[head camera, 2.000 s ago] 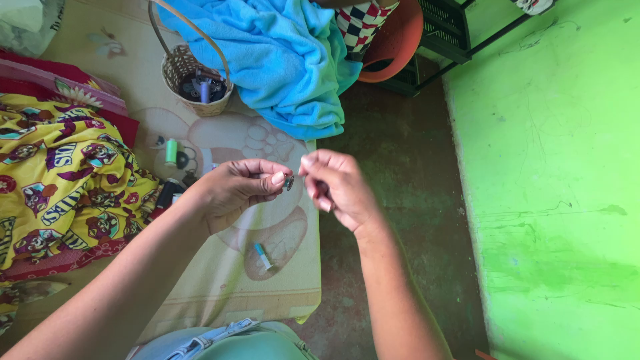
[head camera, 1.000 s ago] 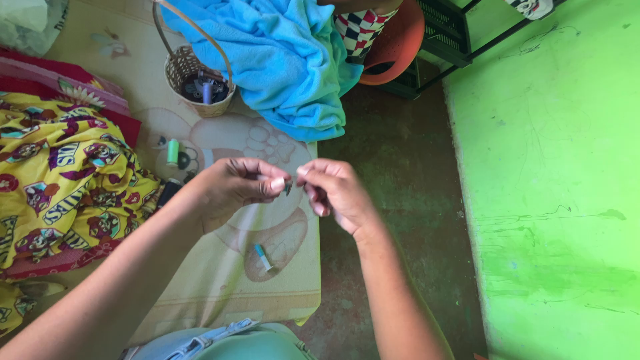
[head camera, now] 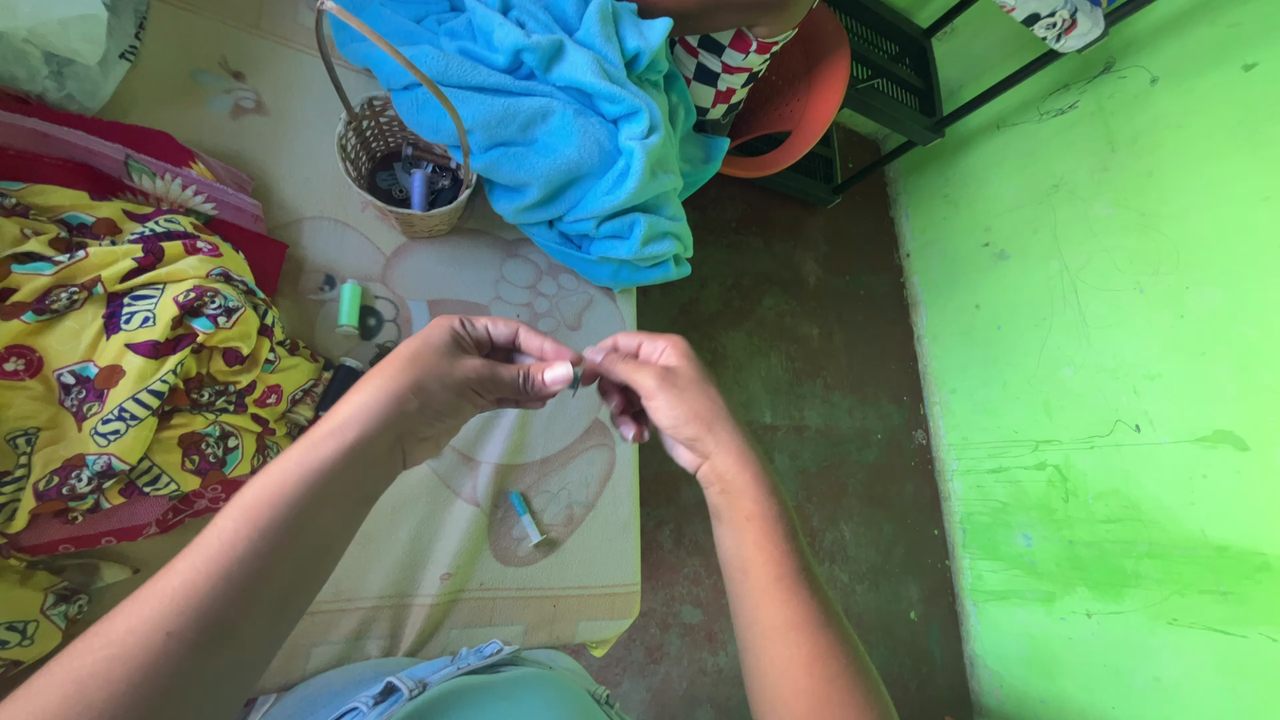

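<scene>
My left hand (head camera: 480, 375) pinches a small dark metallic object (head camera: 575, 380) between thumb and forefinger; it is too small to name. The fingertips of my right hand (head camera: 655, 385) meet it from the other side, thumb and forefinger together; whether they hold something thin cannot be seen. Both hands are above the table's right edge. Below them on the cloth lies a small blue and white tube-like item (head camera: 527, 518). A green thread spool (head camera: 349, 307) stands left of my left hand, and a dark spool (head camera: 342, 384) is partly hidden by my left forearm.
A wicker basket (head camera: 425, 222) with a purple spool and small items stands on the covered table (head camera: 590, 600). Yellow printed fabric (head camera: 150, 350) lies left, a blue towel (head camera: 590, 150) at the back. Beyond are a person's arm (head camera: 725, 14), an orange chair (head camera: 800, 100), a black rack (head camera: 890, 70) and a green wall (head camera: 1100, 350).
Between the fingertips, the small dark object shows at a slightly different angle. Both hands stay close together in nearly the same place.
</scene>
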